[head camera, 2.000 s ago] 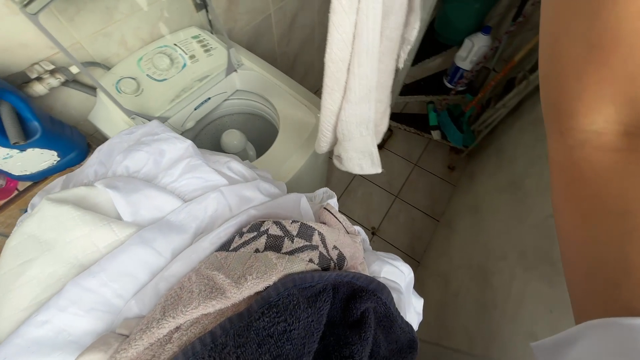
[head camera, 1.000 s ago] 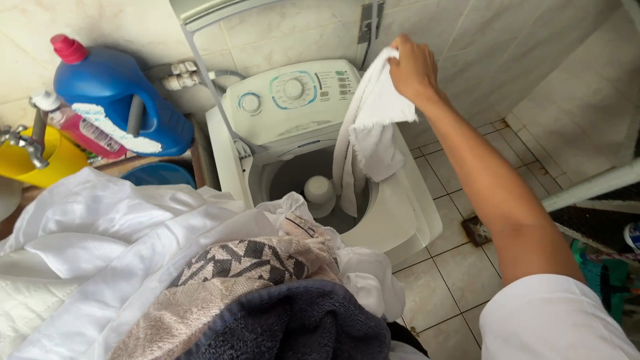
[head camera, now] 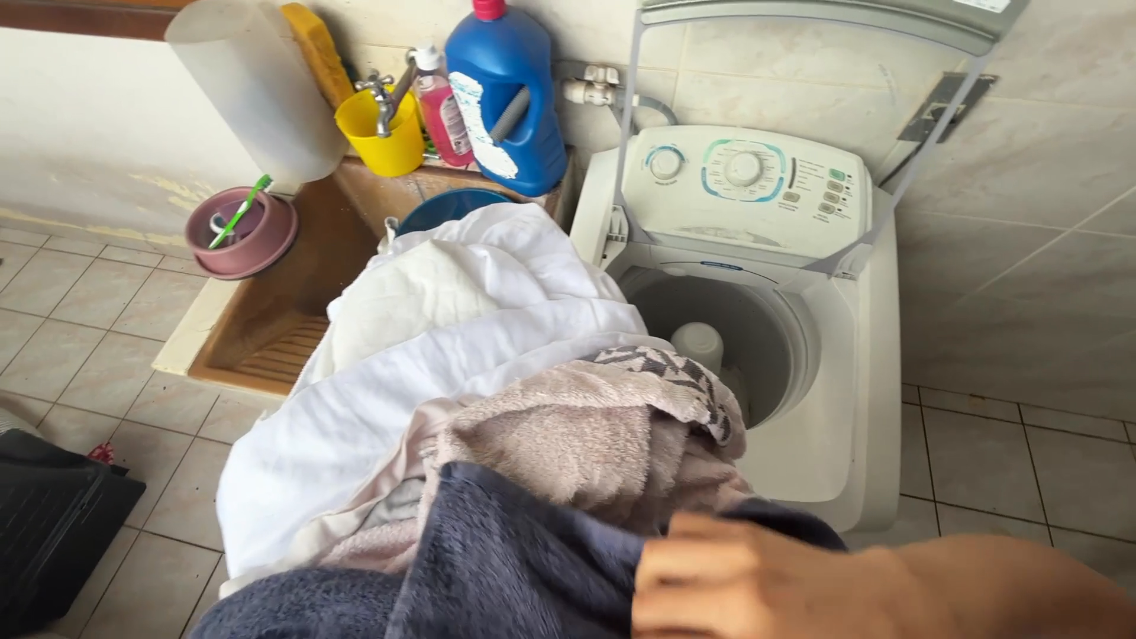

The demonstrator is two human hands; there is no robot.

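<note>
My right hand [head camera: 719, 577] grips a dark navy towel [head camera: 524, 550] at the bottom of the head view, its fingers curled over the cloth. Under and beyond the towel lies a heap of laundry: a beige towel with a patterned band [head camera: 568, 435] and white sheets [head camera: 479, 328]. My left hand is not in view. Behind the heap, to the right, stands a top-load washing machine [head camera: 834, 355] with its lid raised. Its drum [head camera: 754, 311] shows a central agitator [head camera: 697, 344] and some pale cloth low inside, partly hidden by the heap.
Left of the machine is a brown laundry sink [head camera: 293, 293] with a pink bowl [head camera: 244, 232] on its edge. A yellow bucket [head camera: 382, 133], a pink bottle [head camera: 442, 115], a blue jug [head camera: 506, 106] and a blue basin [head camera: 453, 209] stand behind. A black object [head camera: 62, 524] lies on the floor.
One second ago my right hand held a white cloth over the drum; that cloth has left the hand, which is now on the navy towel. The view has swung left.
</note>
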